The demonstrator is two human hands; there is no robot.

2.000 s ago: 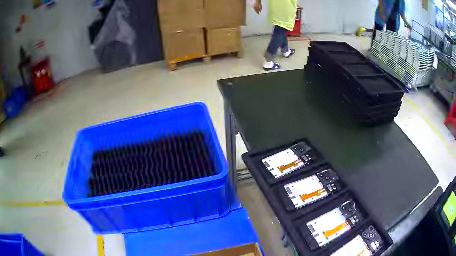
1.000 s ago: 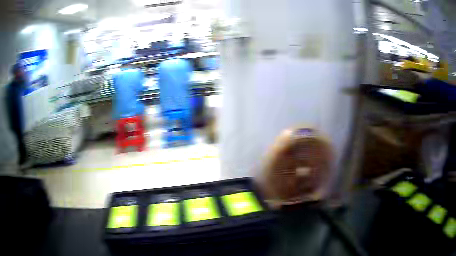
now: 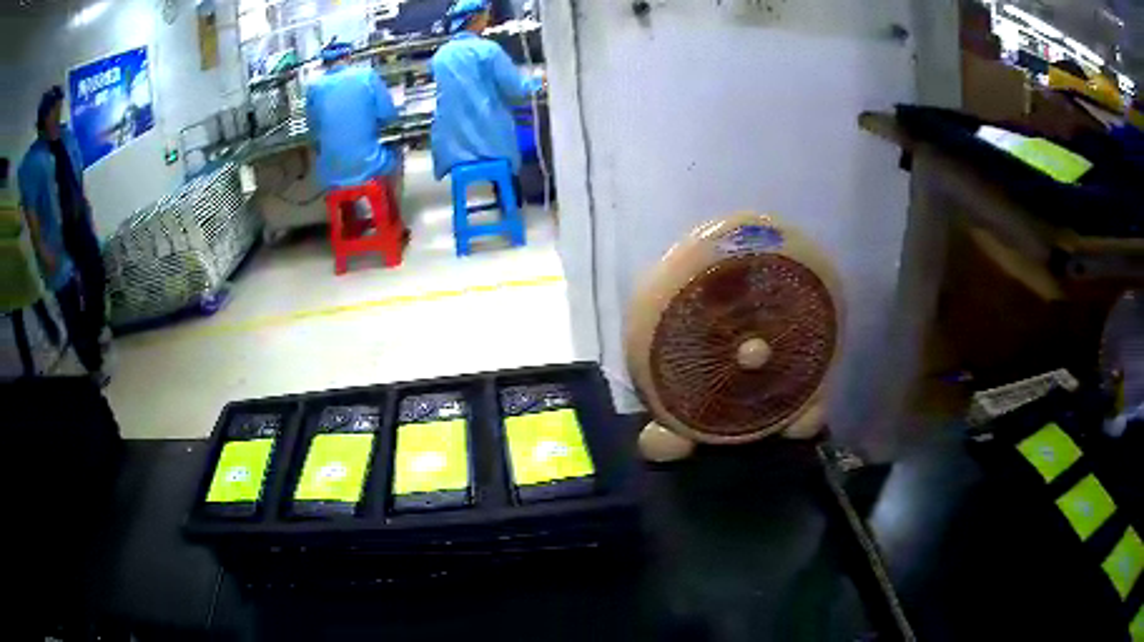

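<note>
A black four-slot phone tray (image 3: 376, 522) lies on the dark bench (image 3: 728, 552), on top of what looks like a stack. Each pocket holds an open-back phone (image 3: 434, 457) with a black upper end and a bright yellow-green rectangle below. More yellow-green rectangles show in a dark tray at the lower right edge (image 3: 1086, 507). Neither of my hands can be made out in the picture.
A beige-and-brown box fan (image 3: 740, 349) stands behind the tray, against a white pillar (image 3: 740, 126). A dark tray rests on a raised shelf at right. Two blue-coated workers sit on a red stool (image 3: 366, 226) and a blue stool (image 3: 487, 208). Another person (image 3: 63, 226) stands at left.
My view has swung right, away from the blue crate and the tray of silver phones. Over the last second it steadied and tipped down, so the tray and fan show higher and sharper.
</note>
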